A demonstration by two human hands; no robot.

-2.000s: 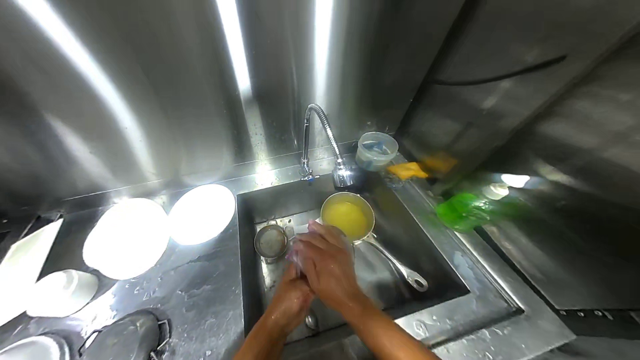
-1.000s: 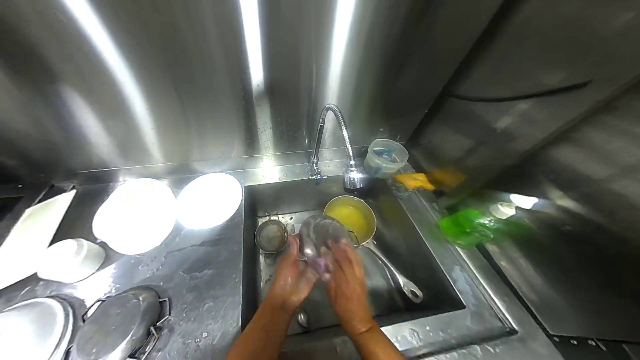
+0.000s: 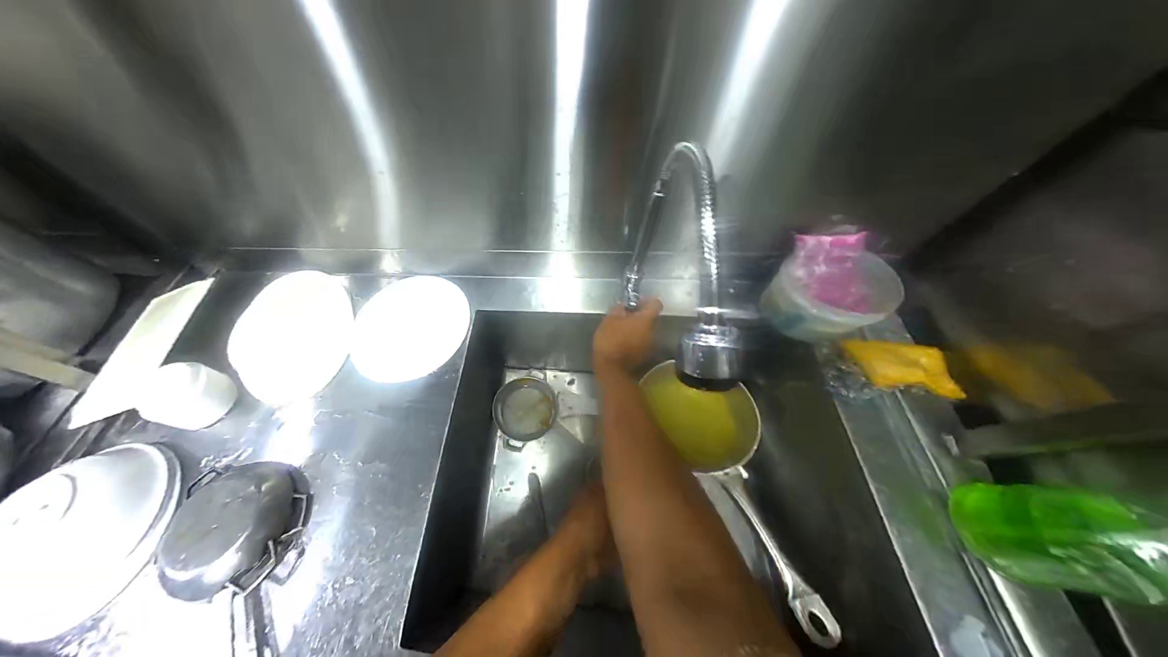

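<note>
My right hand [image 3: 628, 336] reaches over the stainless-steel sink [image 3: 461, 392] to the base of the flexible-neck faucet [image 3: 707, 237]; its fingers touch the base where the tap sits. Low in the sink is my left hand [image 3: 593, 520], mostly hidden behind my right forearm, so what it holds cannot be told. Under the faucet head stands a long-handled saucepan [image 3: 703, 424] with yellow inside, its handle pointing to the lower right. A small round metal strainer or cup [image 3: 526, 408] lies at the sink's left, above a utensil handle [image 3: 537, 497]. A pink scrubbing pad [image 3: 835, 269] rests in the plastic tub [image 3: 835, 301].
Left of the sink are two white plates [image 3: 290, 338] [image 3: 411, 328], a white bowl [image 3: 187, 395], a large metal lid [image 3: 87, 529] and a dark pan [image 3: 228, 529]. To the right lie a yellow packet [image 3: 899, 367] and a green plastic bottle [image 3: 1049, 538].
My right hand has moved up to the faucet base from the middle of the sink, where both hands were together around a dark round item. Pink material now shows in the tub.
</note>
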